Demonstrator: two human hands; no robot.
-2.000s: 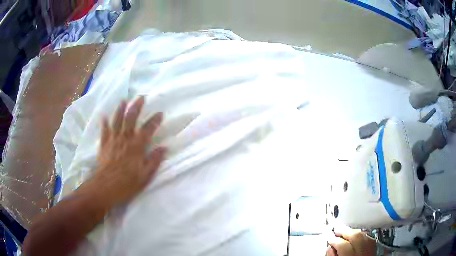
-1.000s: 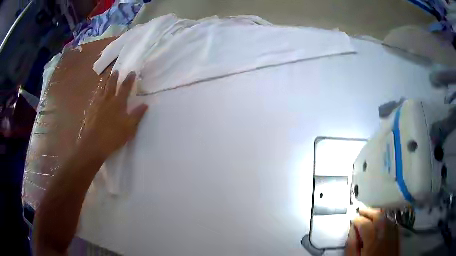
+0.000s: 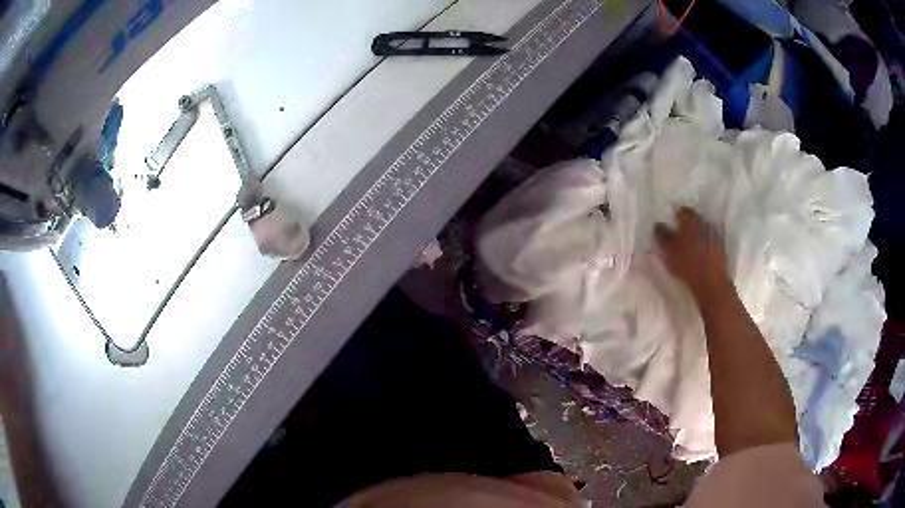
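A large crumpled pile of white fabric pieces (image 3: 794, 218) lies to the right of the machine table, beyond its front edge. My right hand (image 3: 688, 248) reaches into the middle of this pile. Its fingertips are partly sunk among the folds, and I cannot tell if they grip a piece. A blurred brown strip at the far left edge may be my left forearm; my left hand itself does not show.
The sewing machine head (image 3: 60, 79) is at the upper left, cut off. A hinged metal guide (image 3: 233, 144) stands beside the needle area. Black thread snips (image 3: 440, 44) lie near the ruler strip (image 3: 397, 189). Patterned cloth (image 3: 595, 397) lies below the white pile.
The view has swung to the right and down to the pile. My right hand has left the needle area and is now on the pile. The white piece on the table is out of view.
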